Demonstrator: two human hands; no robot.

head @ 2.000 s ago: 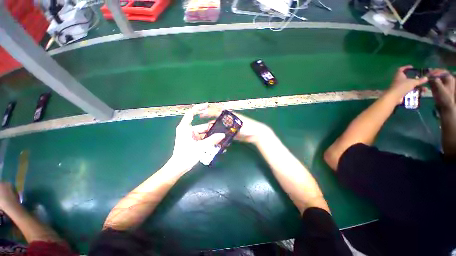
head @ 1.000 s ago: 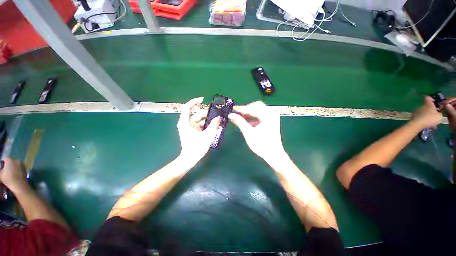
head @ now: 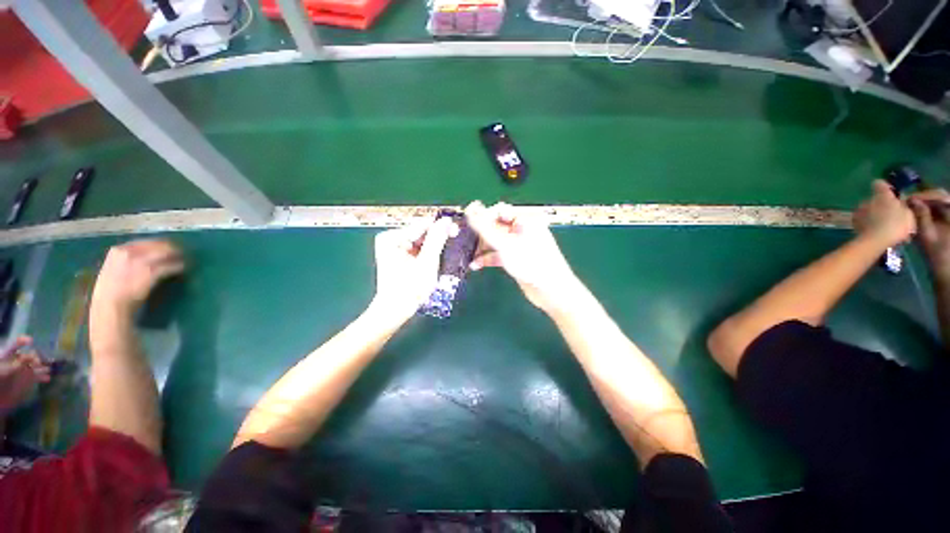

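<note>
A black phone body [head: 454,260] with a pale printed patch at its lower end is held upright over the bench, near the pale metal strip. My left hand [head: 404,265] grips its left side, with fingertips at the top end. My right hand [head: 513,246] has its fingertips at the upper right edge of the phone. The top end is mostly hidden by fingers, and I cannot tell whether a small part is pinched there. Another black phone [head: 504,153] lies on the green belt beyond, with an orange dot at its near end.
A grey post [head: 156,120] stands at left on the pale strip [head: 344,217]. Dark phones [head: 76,194] lie on the belt at far left. A neighbour's hand [head: 130,273] in a red sleeve reaches in at left. Another person's hands [head: 885,221] hold a phone at right.
My fingertips have closed in at the phone's top end, covering it. The belt phone appears further left. The red-sleeved neighbour's arm has reached forward over the bench.
</note>
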